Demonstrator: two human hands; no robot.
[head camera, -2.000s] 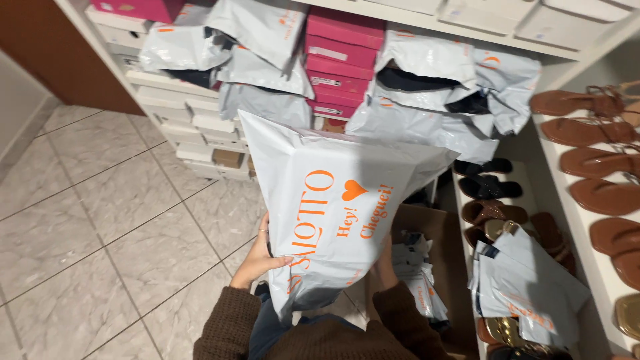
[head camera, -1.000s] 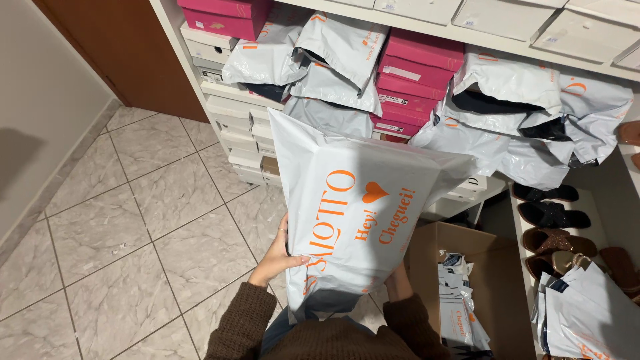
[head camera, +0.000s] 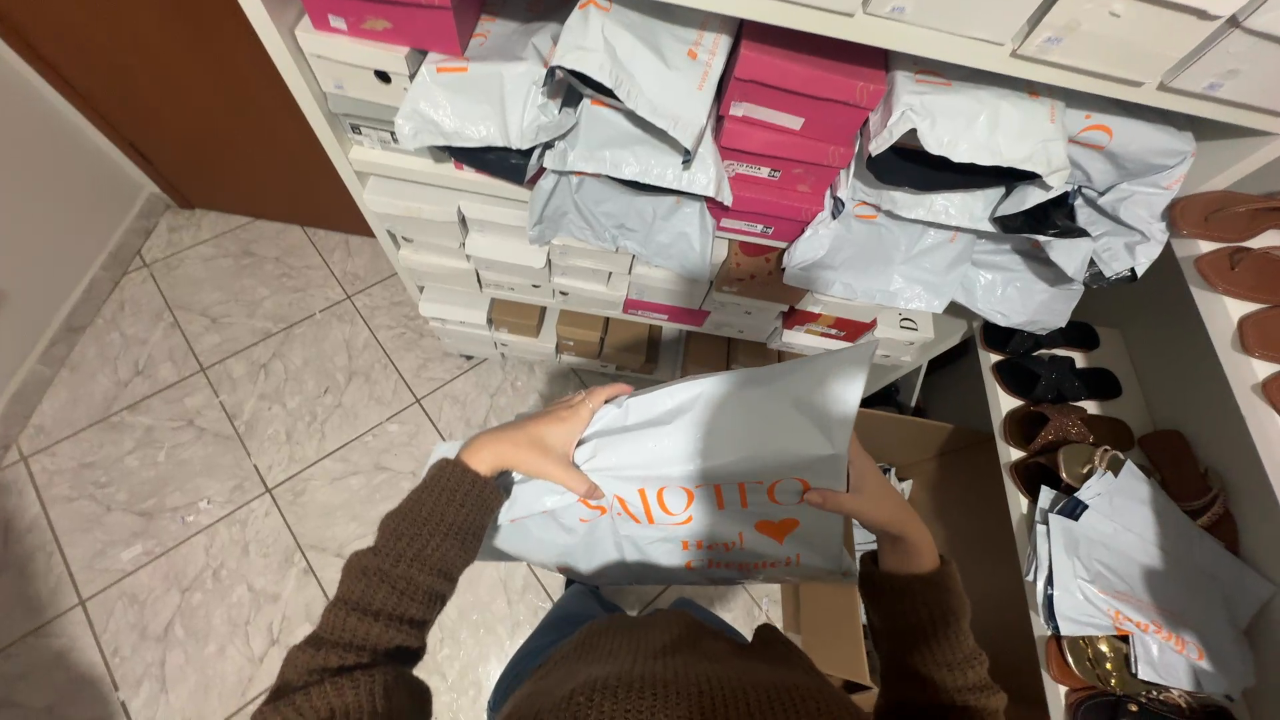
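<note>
A white plastic mailing bag (head camera: 730, 430) with orange print and a heart is held in front of my body, its printed lettering toward the lower half. My left hand (head camera: 550, 440) grips the bag's left part, thumb on the front and fingers over the upper edge. At the right edge my right hand (head camera: 875, 495) pinches the bag, thumb on the front and the other fingers hidden behind. What is inside the bag cannot be seen.
Shelves ahead hold pink shoe boxes (head camera: 790, 90), white boxes and several filled mailing bags (head camera: 640, 80). An open cardboard box (head camera: 960, 520) stands low at right. Beside it, shelves carry sandals (head camera: 1060, 378) and a pile of flat mailing bags (head camera: 1140, 560).
The bag has been turned from upright to lying sideways, its print now running level across the lower part. My left hand has moved up onto its upper edge.
</note>
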